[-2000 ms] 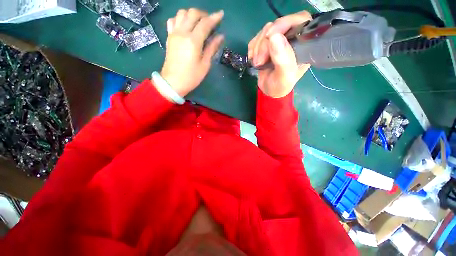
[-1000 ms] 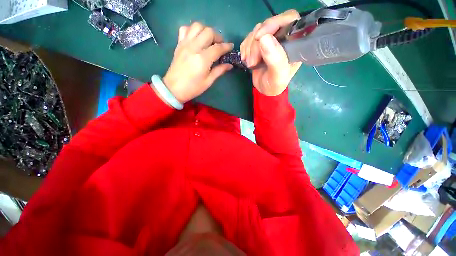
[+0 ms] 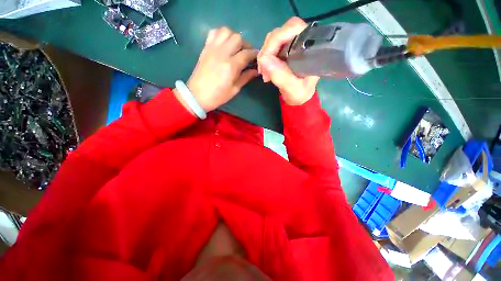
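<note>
My left hand (image 3: 221,68), with a pale band at the wrist, holds a small dark circuit board (image 3: 252,65) in its fingertips above the green bench. Only a sliver of the board shows between the hands. My right hand (image 3: 287,63) grips the large grey electric screwdriver (image 3: 332,50) near its nose end. The tool's nose is hidden by my fingers, close against my left fingertips. Its back end points right, toward a dark ribbed cord sleeve and an orange line.
Loose boards (image 3: 151,33) lie at the upper left beside a white box (image 3: 33,6). A carton of dark boards (image 3: 33,118) is at the left. A parts box (image 3: 429,138) with blue-handled pliers (image 3: 412,149) is at the right. Blue trays (image 3: 378,208) sit below the bench edge.
My left hand, apart from the board at first, has moved in and closed its fingers on it. The screwdriver's back end has moved left and the tool looks foreshortened.
</note>
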